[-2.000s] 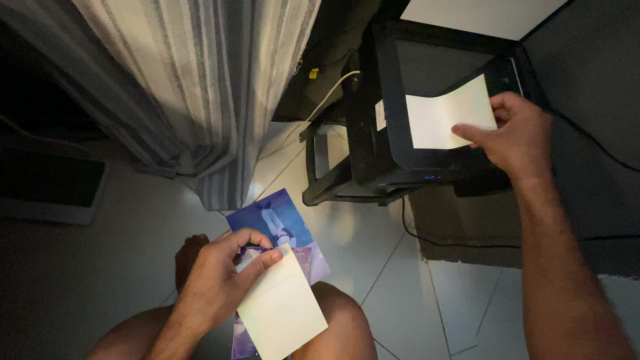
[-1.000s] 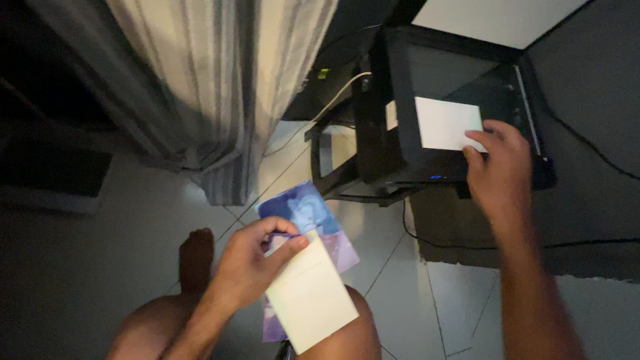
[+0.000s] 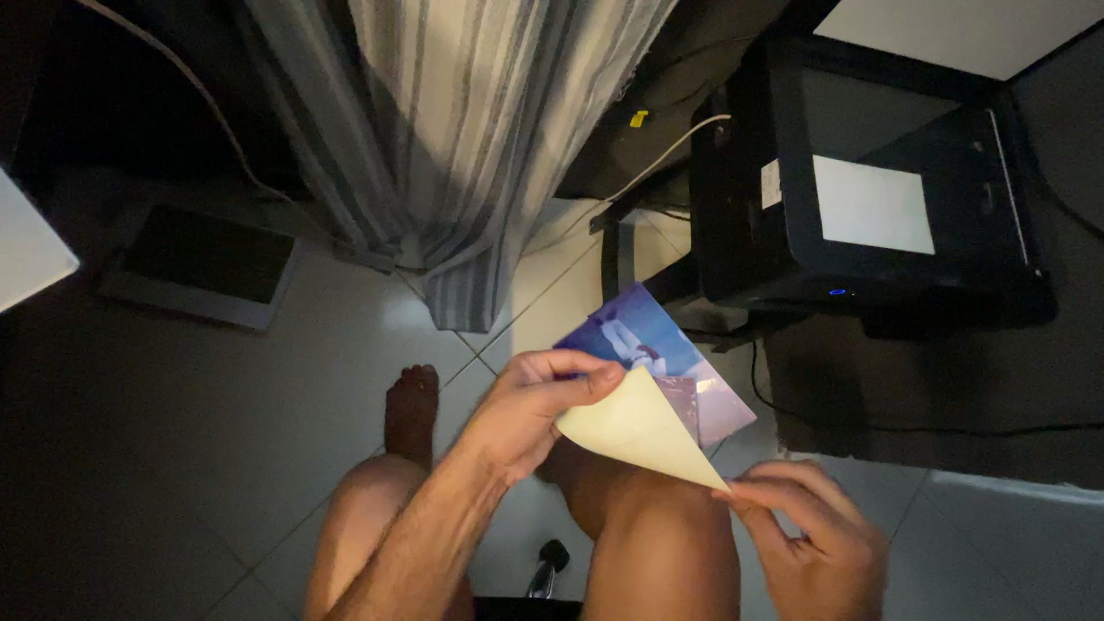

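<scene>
My left hand (image 3: 539, 410) pinches a cream-coloured sheet of paper (image 3: 638, 427) together with blue and purple printed pictures (image 3: 655, 336) that fan out behind it. At the sheet's lower right corner, my right hand (image 3: 806, 526) grips it between thumb and fingertips, and the sheet bends between the two hands. Up on the right, a white sheet (image 3: 873, 205) lies on the scanner glass of a black printer (image 3: 806, 259), near the front left corner of the glass. The printer's lid (image 3: 966, 30) stands raised.
A striped curtain (image 3: 483, 129) hangs to the left of the printer, with a pale cable (image 3: 647, 172) running between them. A flat device with a dark top (image 3: 207, 263) rests on the tiled floor at left. A black cable (image 3: 914, 429) trails below the printer. My knees are under my hands.
My right hand has left the sheet on the scanner glass and moved down to the cream sheet, whose corner it now holds. My left hand keeps its hold on the papers.
</scene>
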